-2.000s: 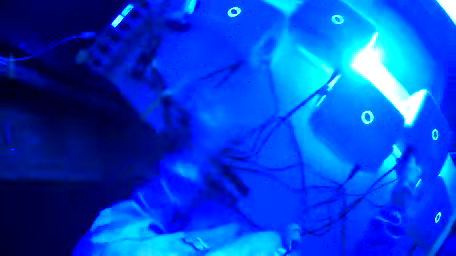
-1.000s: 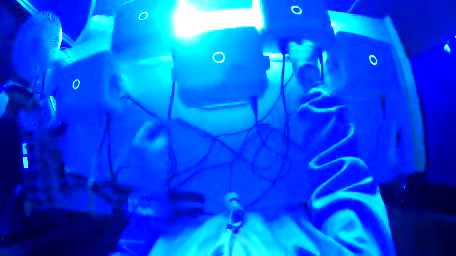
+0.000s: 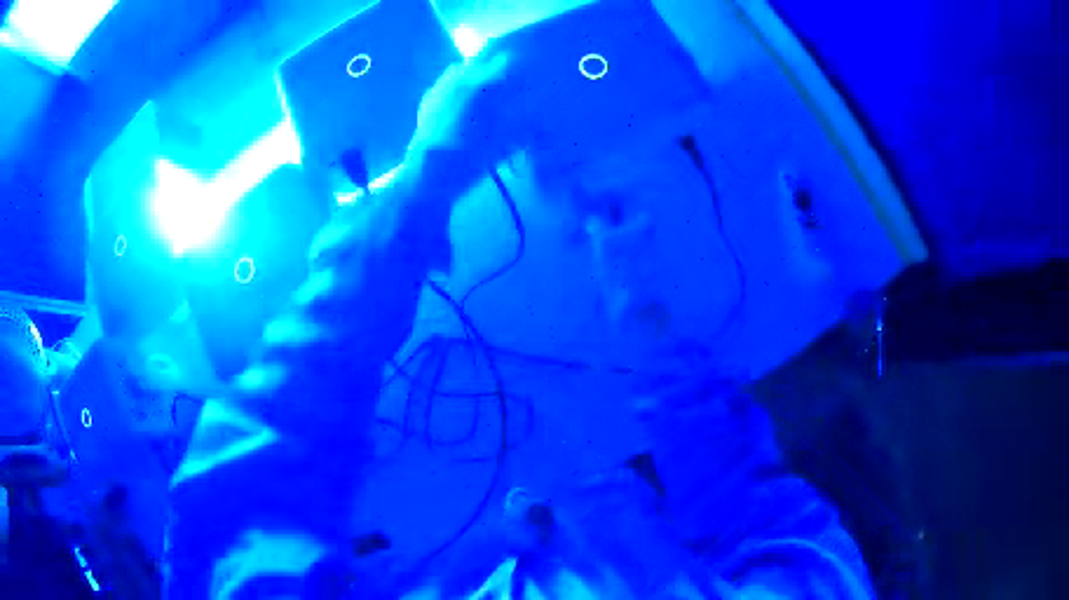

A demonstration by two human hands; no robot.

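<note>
A mini projector (image 3: 615, 100) with a lit ring on top lies at the upper middle of the blue-tinted view. My left arm reaches up across the bench, and my left hand (image 3: 475, 100) is at this projector's left side; its fingers are blurred, so a grip cannot be told. My right hand (image 3: 627, 258) is low over the bench just in front of the same projector, blurred, its fingers unclear. A thin power cord (image 3: 727, 240) runs down from the projector's near right side. Another cord (image 3: 502, 387) curves and loops between my arms.
Another lit projector (image 3: 352, 111) stands just left of my left hand. More projectors (image 3: 252, 311) stand farther left, near a strong glare. A round fan (image 3: 18, 369) is at the left edge. A small dark-marked item (image 3: 803, 199) lies near the bench's right edge (image 3: 862, 176).
The view has turned right, so the projectors sit farther left. My left arm now reaches up to the projector at the upper middle. My right hand has come back from between projectors to lower over the bench.
</note>
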